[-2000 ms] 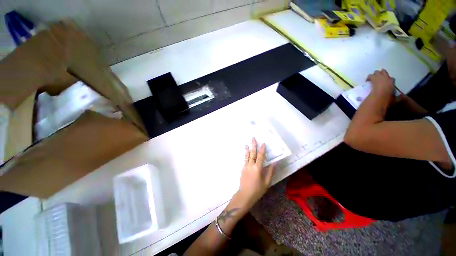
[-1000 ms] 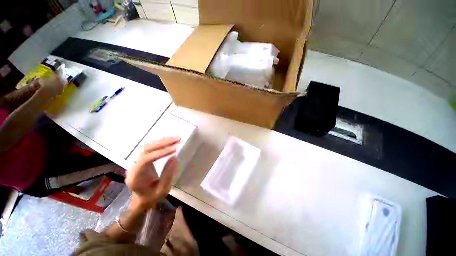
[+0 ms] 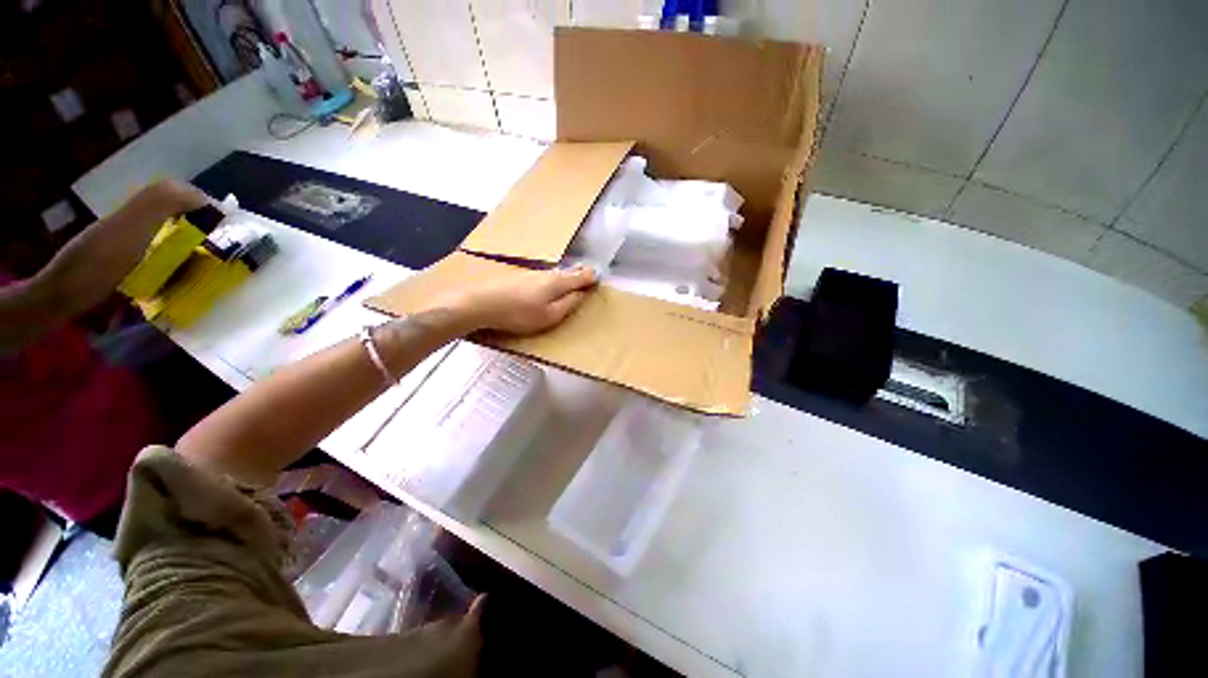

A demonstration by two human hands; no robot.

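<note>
My left hand (image 3: 537, 299) lies palm down on the near flap of the open brown carton (image 3: 662, 347). Its fingertips reach the flap's inner edge, beside the white wrapped items (image 3: 669, 239) inside. No item shows in the hand, and the thumb is hidden. An empty translucent white tray (image 3: 627, 487) stands on the table in front of the carton. A white stack with ridged edges (image 3: 474, 431) stands left of it. A flat white product with a grey round spot (image 3: 1027, 620) lies at the lower right. My right hand is not in view.
A black box (image 3: 848, 331) stands right of the carton, and another black box (image 3: 1176, 616) is cut off at the right edge. Pens (image 3: 326, 305) lie on the left. Farther left, a coworker's hand (image 3: 166, 201) is over yellow boxes (image 3: 186, 276). Clear bags (image 3: 378, 570) lie below the table.
My left hand has moved from above the white stack up to the carton. The near flap now leans farther outward and down under it. Earlier the hand was on the flat white product.
</note>
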